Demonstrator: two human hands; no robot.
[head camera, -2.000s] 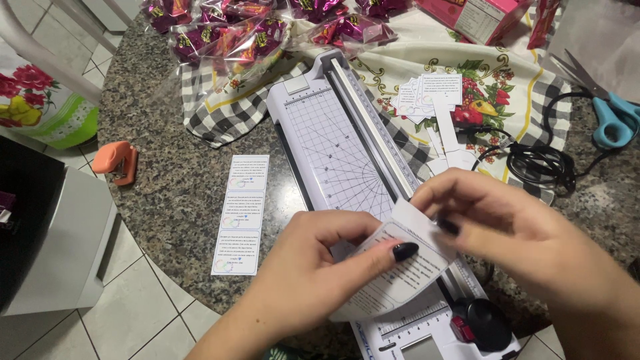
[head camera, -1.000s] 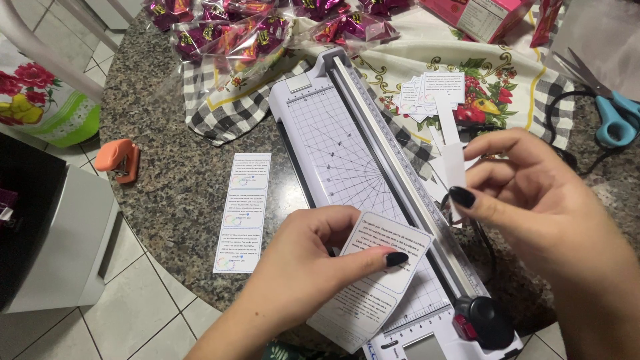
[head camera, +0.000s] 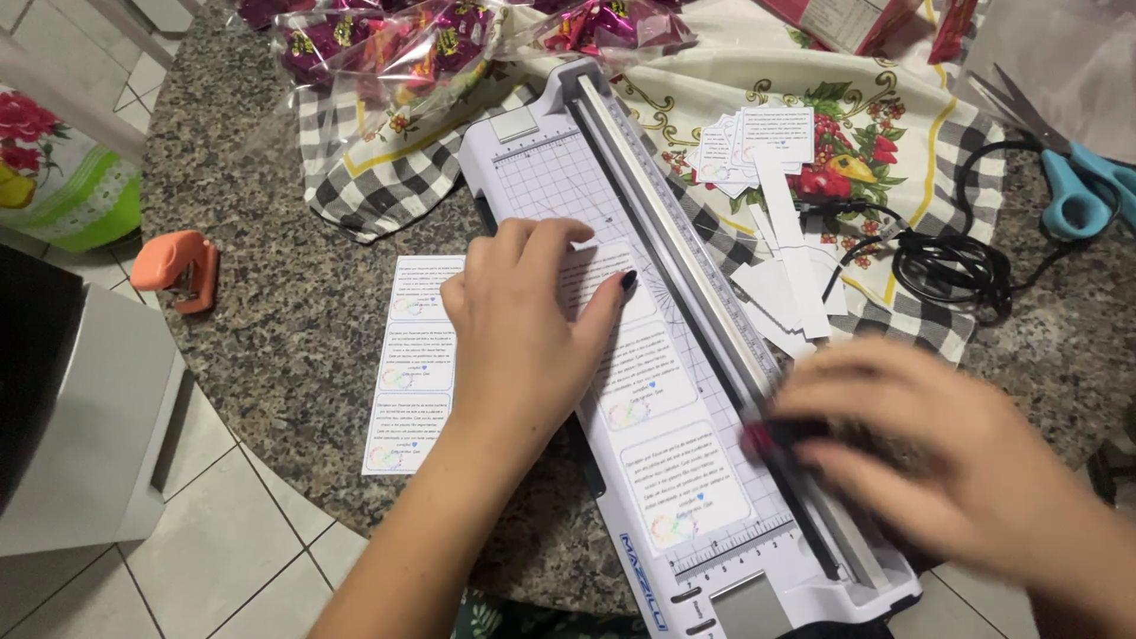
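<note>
A white paper trimmer (head camera: 550, 191) lies at a slant on the granite table. On its gridded bed is a strip of printed cards (head camera: 643, 373), its upper end under the fingers of my left hand (head camera: 532, 328), which presses from above. My right hand (head camera: 887, 435), blurred, is at the dark sliding cutter head (head camera: 781, 444) on the rail; whether its fingers close on it cannot be told. A second printed strip (head camera: 413, 364) lies on the granite left of the trimmer, partly behind my left wrist. Cut cards (head camera: 777, 133) and white paper offcuts (head camera: 790, 284) lie right of the trimmer.
An orange hole punch (head camera: 177, 271) stands at the left of the granite table (head camera: 266, 373). Wrapped sweets in clear bags (head camera: 399, 44) lie at the back on a patterned cloth (head camera: 923, 177). Blue-handled scissors (head camera: 1078, 191) and a coiled black cable (head camera: 950, 266) are at the right.
My left hand has moved up the trimmer; the printed strip it held raised now lies on the bed. My right hand, which held a white offcut, has moved down to the cutter head without it.
</note>
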